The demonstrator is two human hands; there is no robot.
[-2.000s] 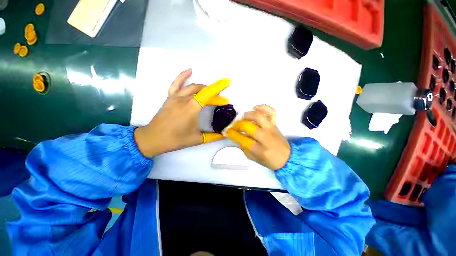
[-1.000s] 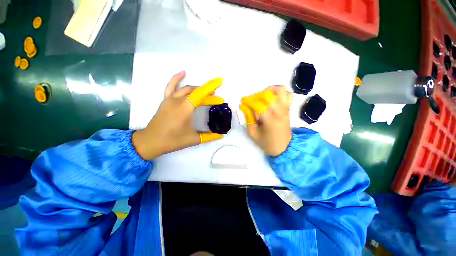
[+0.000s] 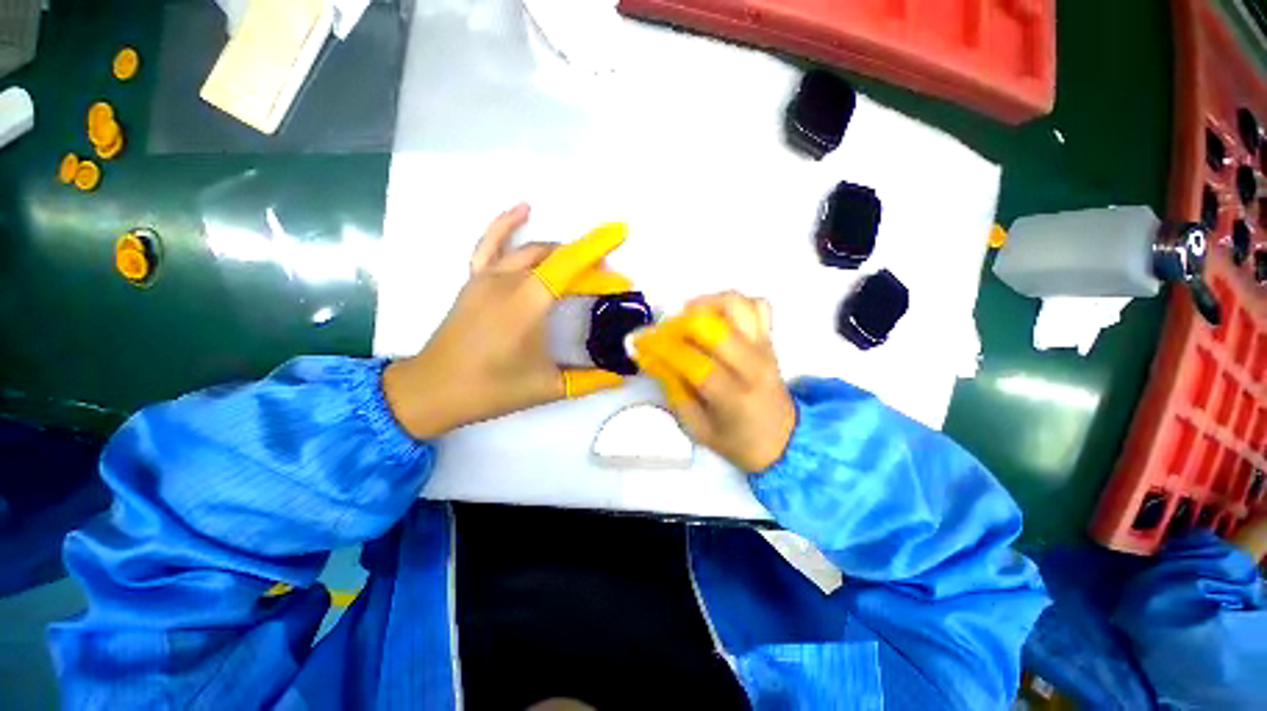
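A glossy black octagonal watch housing (image 3: 618, 331) is held over the white work mat (image 3: 459, 181). My left hand (image 3: 507, 327), with yellow finger cots, grips it between thumb and fingers at its upper and lower edges. My right hand (image 3: 720, 375), also in yellow cots, has its fingertips together at the housing's right edge. A small white bit, perhaps the wipe (image 3: 632, 345), shows at those fingertips, mostly hidden. Three more black housings, the middle one (image 3: 849, 224) among them, lie in a column on the mat's right side. A pale half-round outline (image 3: 642, 438) lies below the hands.
Red trays stand at the top (image 3: 917, 42) and at the right (image 3: 1181, 375). A translucent bottle (image 3: 1077, 252) lies at right on a crumpled white wipe (image 3: 1081, 322). Loose orange-yellow cots (image 3: 135, 257) and a cream pad (image 3: 264, 67) lie at left. Another person's blue sleeve (image 3: 1181, 611) shows lower right.
My right hand was apart from the housing a second ago and has moved left, back to its edge. My left hand keeps its hold. The view has shifted slightly.
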